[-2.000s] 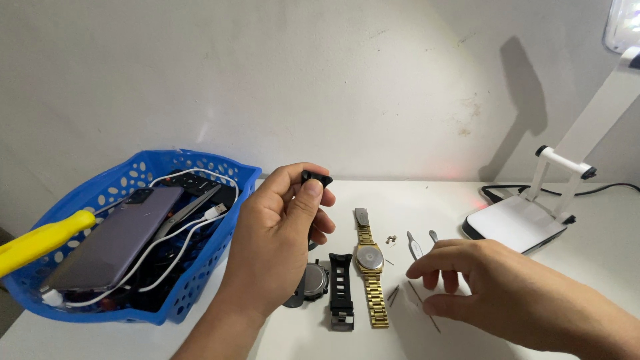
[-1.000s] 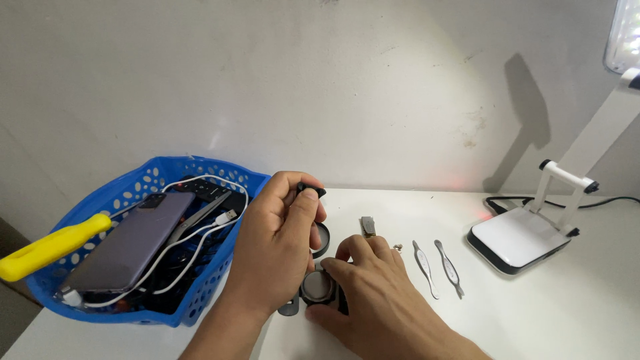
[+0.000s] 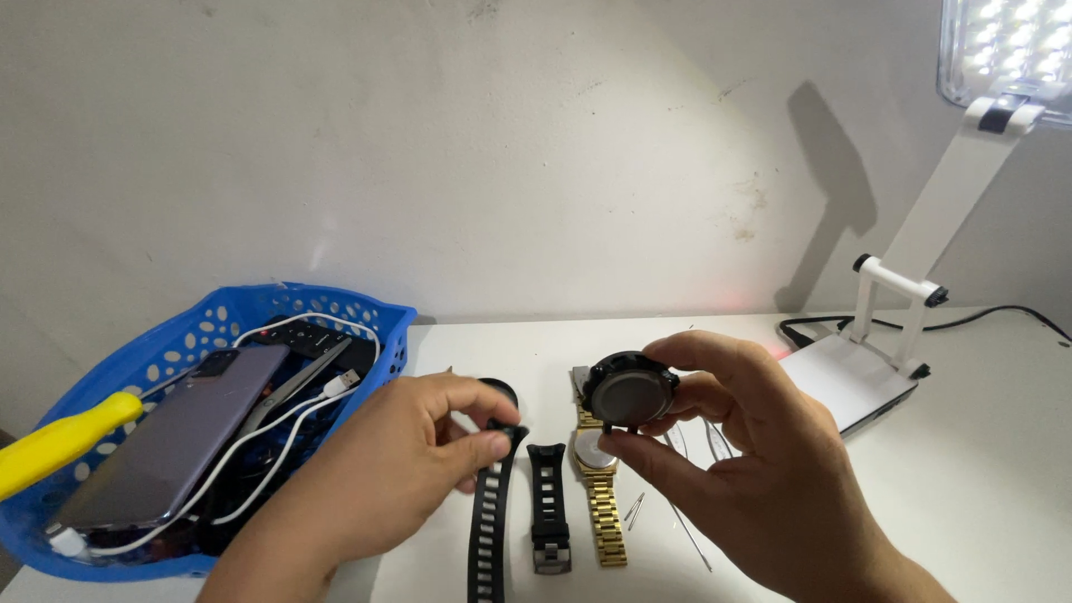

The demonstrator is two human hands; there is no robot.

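Between thumb and fingers of my right hand is a round black watch case, raised above the table with its metal back toward me. My left hand pinches the top end of a long black slotted watch strap. A dark round ring or disc shows just behind those fingers. Between the hands lie a shorter black strap piece with a buckle and a gold-coloured metal watch, face hidden. Small thin pins and a slim metal rod rest near my right hand, which partly covers two metal tools.
At the left stands a blue plastic basket holding a phone, scissors, a white USB cable, a remote control and a yellow-handled tool. A lit white desk lamp stands at the right, a black cable behind it.
My right hand has picked up the watch case from the table and moved right with it. My left hand has come down, and the long strap now shows below its fingers.
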